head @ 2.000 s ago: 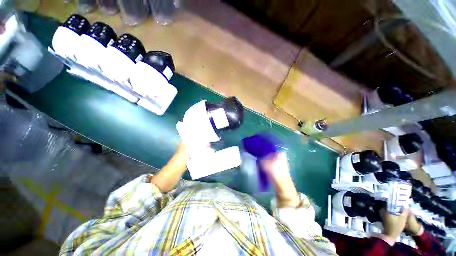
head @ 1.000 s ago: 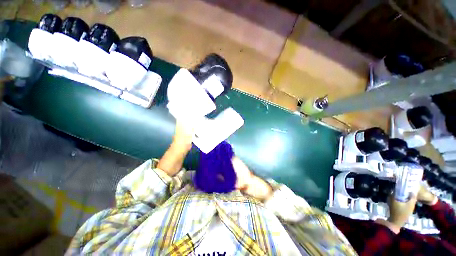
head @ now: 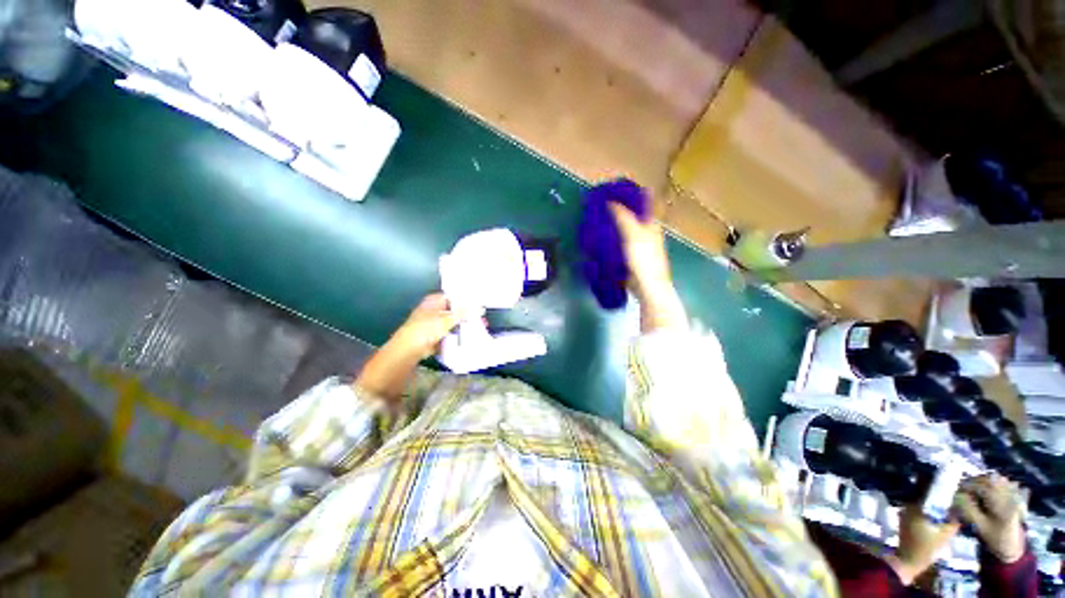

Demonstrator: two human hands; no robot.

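A white security camera with a black ball head stands over the green bench in front of me, its head pointing right. My left hand holds it at the left side of its base. My right hand holds a crumpled purple cloth over the bench, to the right of the camera and apart from it. The fingertips of my right hand are partly hidden by the cloth.
More security cameras stand in a row at the upper left. Several others stand at the right, where another person's hands work. A metal post and small greenish bottle are at the bench's back edge. Clear film lies lower left.
The camera has turned and moved down towards the bench. My right hand has moved from below the camera, up and right with the cloth. The view has shifted.
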